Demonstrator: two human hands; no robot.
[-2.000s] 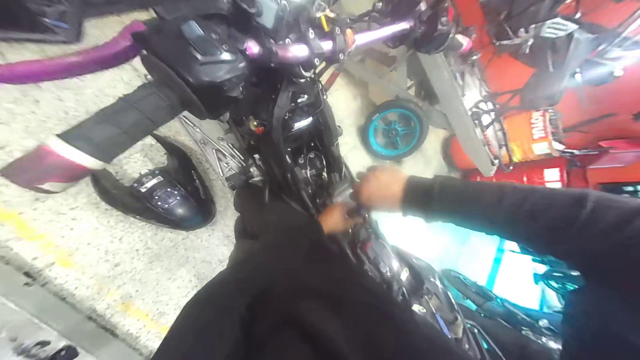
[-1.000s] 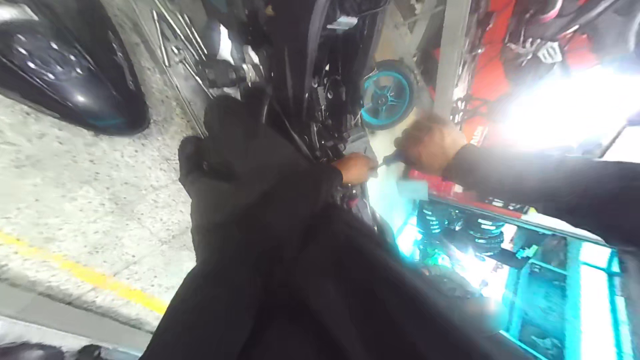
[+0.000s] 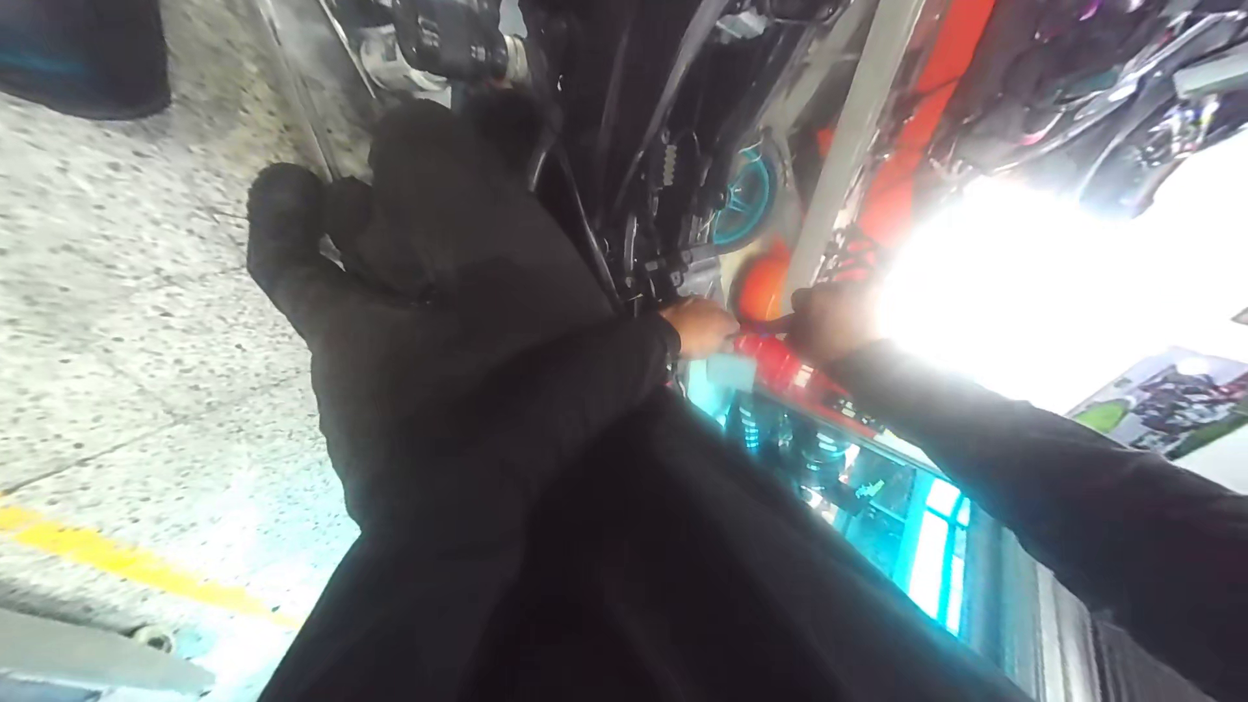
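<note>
The black motorcycle (image 3: 634,175) runs down from the top of the view beside my dark-clothed body. My left hand (image 3: 700,327), with its fingers curled, is against or just beside the motorcycle's dark mechanical parts (image 3: 658,278). Whether it grips anything is hidden. To its right my right hand (image 3: 834,317) reaches in from the right side, thumb and finger pointing at the left hand. A small gap separates the two hands. Blur and glare hide whether the right hand holds a small thing.
A teal wheel (image 3: 746,200) and an orange rounded object (image 3: 765,283) lie beyond the hands. A teal-lit glass display case (image 3: 877,497) is at the lower right. A black curved part (image 3: 88,58) rests on the speckled floor (image 3: 146,361), which bears a yellow line (image 3: 127,561).
The view has moved down and closer along the motorcycle; its handlebar, in view two seconds ago, is out of sight. My hands, close together at first, are now slightly apart.
</note>
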